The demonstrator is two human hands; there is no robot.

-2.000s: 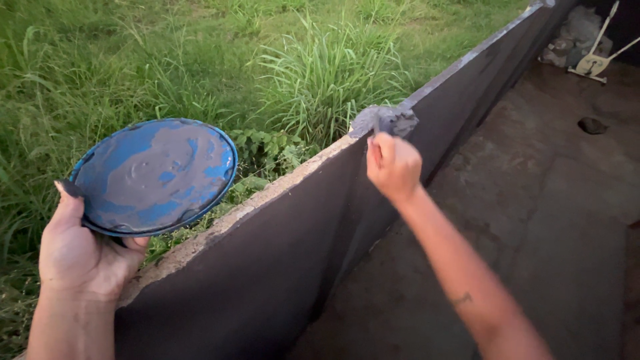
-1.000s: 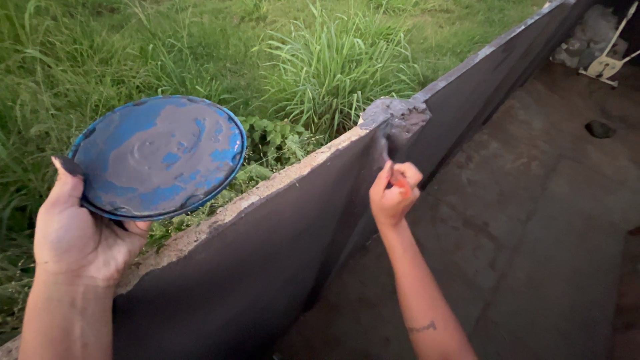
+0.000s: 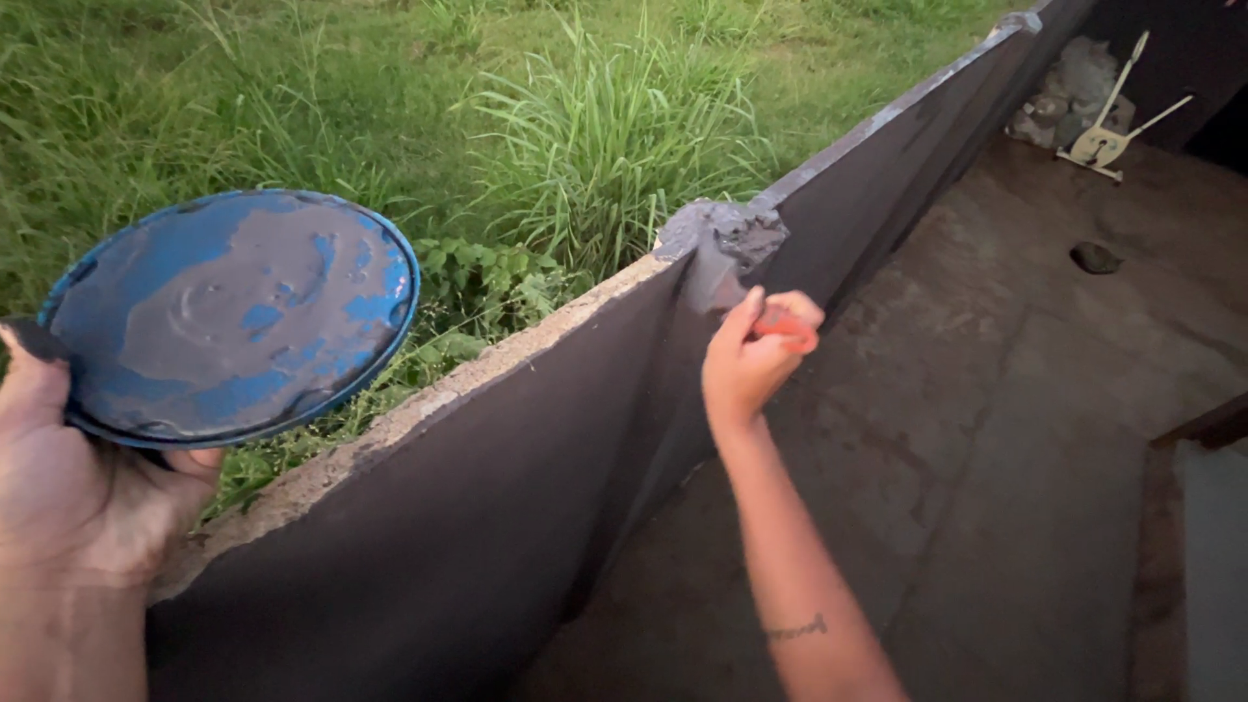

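My left hand (image 3: 93, 487) grips a round blue plastic lid (image 3: 239, 317) by its near left rim, the thumb on its edge. Grey paste is smeared over much of the lid. My right hand (image 3: 756, 356) is closed on a tool with an orange-red handle (image 3: 785, 329), held against the inner face of the dark wall (image 3: 468, 487). The tool's blade is blurred and mostly unclear, just beneath a lump of wet grey mortar (image 3: 741, 239) on the wall's top.
Rough bare masonry (image 3: 419, 409) tops the near wall. Tall grass (image 3: 624, 146) grows beyond it. On the right lie a concrete floor (image 3: 975, 409) with a dark hole or patch (image 3: 1096, 257), a cream metal frame (image 3: 1097, 146) and rubble (image 3: 1063, 102) at the back.
My right hand has gone from the mortar at the wall's top down to the wall's inner face. The left hand still holds the lid, and the mortar now shows more fully.
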